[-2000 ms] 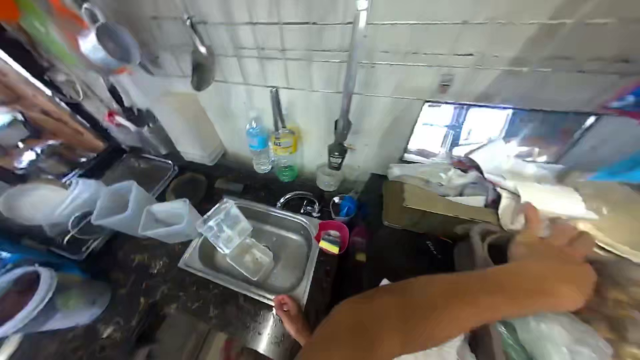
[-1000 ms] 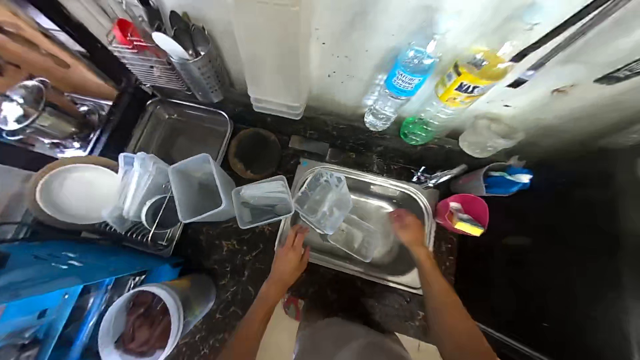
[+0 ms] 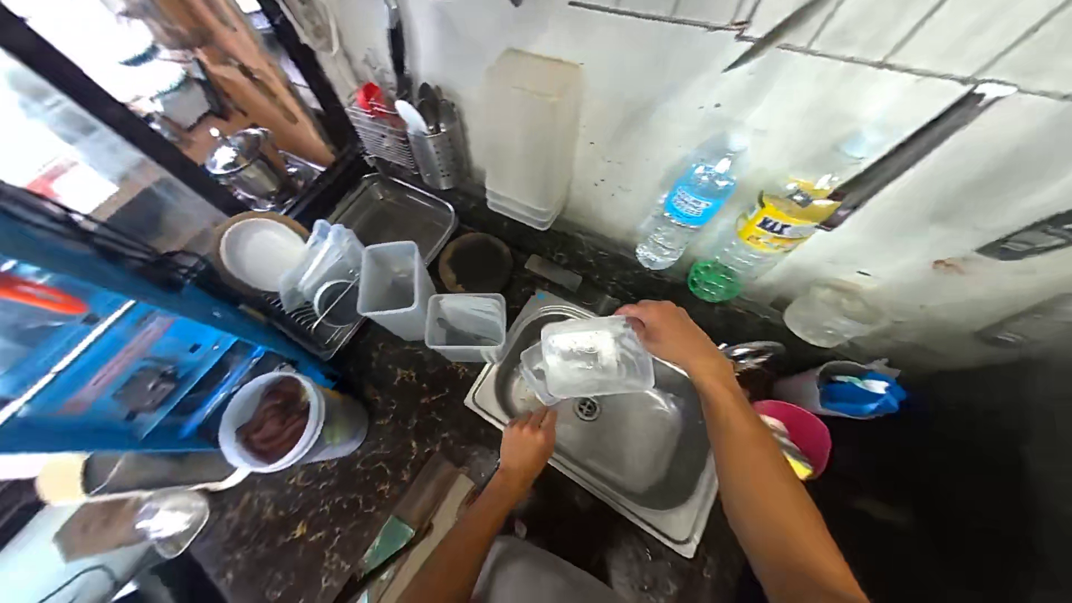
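Note:
Over the left part of a stainless steel sink, my right hand grips the far right edge of a clear plastic container. A second clear container is partly hidden beneath it. My left hand is at the near edge of the lower container, its fingertips close to that rim; whether it grips the rim is unclear. The sink drain shows just right of my left fingers. Two translucent square containers, one tall and one shorter, stand on the counter left of the sink.
Behind the sink stand a blue-labelled bottle and a yellow-labelled bottle. A pink cup with a sponge is at the right, near the faucet. At left are a white bucket, a dish rack and a metal tray.
My right hand, at the sink's right side one second ago, now holds a clear container at the left. Two seconds ago it was among items right of the sink. The view has swung considerably.

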